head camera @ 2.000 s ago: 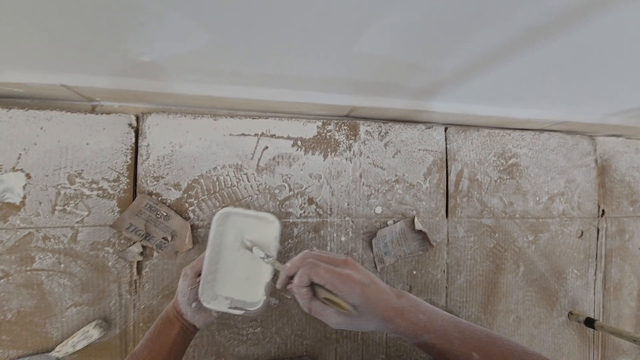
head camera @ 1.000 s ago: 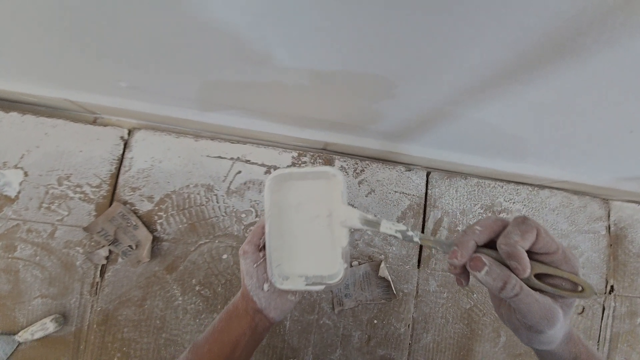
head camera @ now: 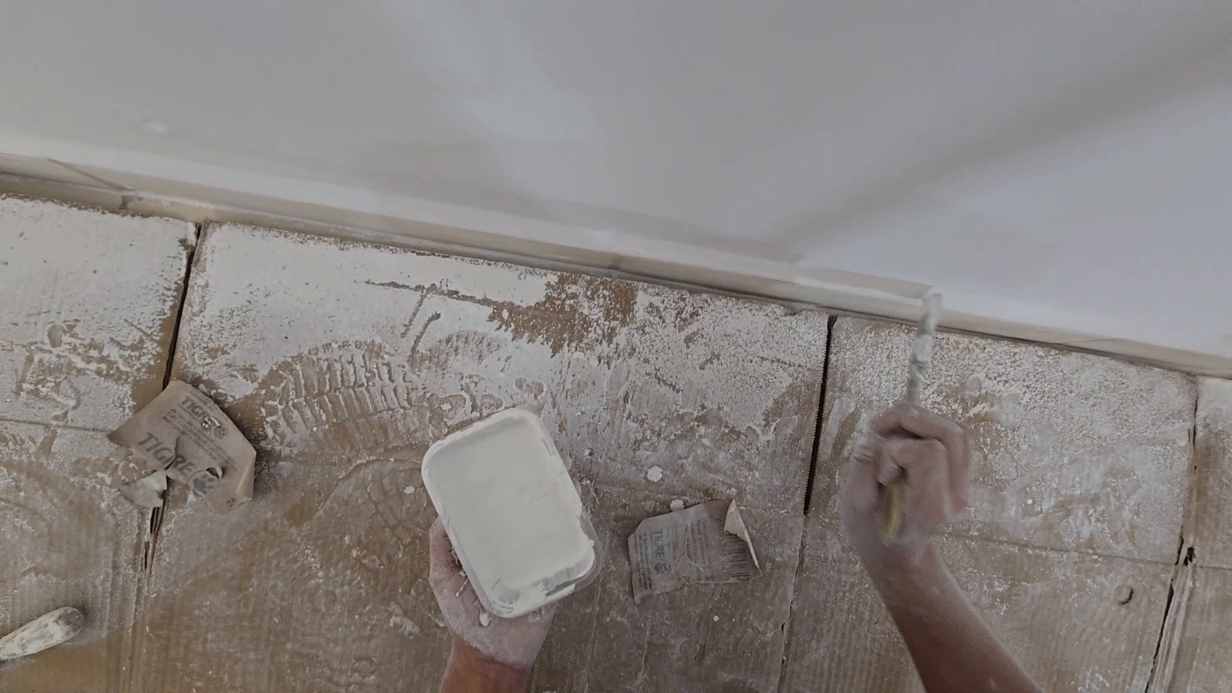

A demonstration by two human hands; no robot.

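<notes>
A rectangular plastic tub (head camera: 510, 510) of white paint rests in my left hand (head camera: 491, 621), which supports it from below, above the cardboard-covered floor. My right hand (head camera: 910, 476) is closed around the handle of a paintbrush (head camera: 922, 356), held to the right of the tub. The brush points up and its white-coated bristles meet the top edge of the baseboard (head camera: 866, 289), at the foot of the wall. The hand and the brush are slightly blurred.
Paint-spattered cardboard sheets (head camera: 366, 481) with dark seams cover the floor. A torn piece of sandpaper (head camera: 192, 448) lies at left, another sandpaper piece (head camera: 688, 549) right of the tub. A white-smeared tool handle (head camera: 43, 630) shows at lower left. The pale wall (head camera: 577, 115) fills the upper view.
The brush was in the tub two seconds ago and at its right rim one second ago. My right hand has since carried it to the baseboard. The tub is still in my left hand.
</notes>
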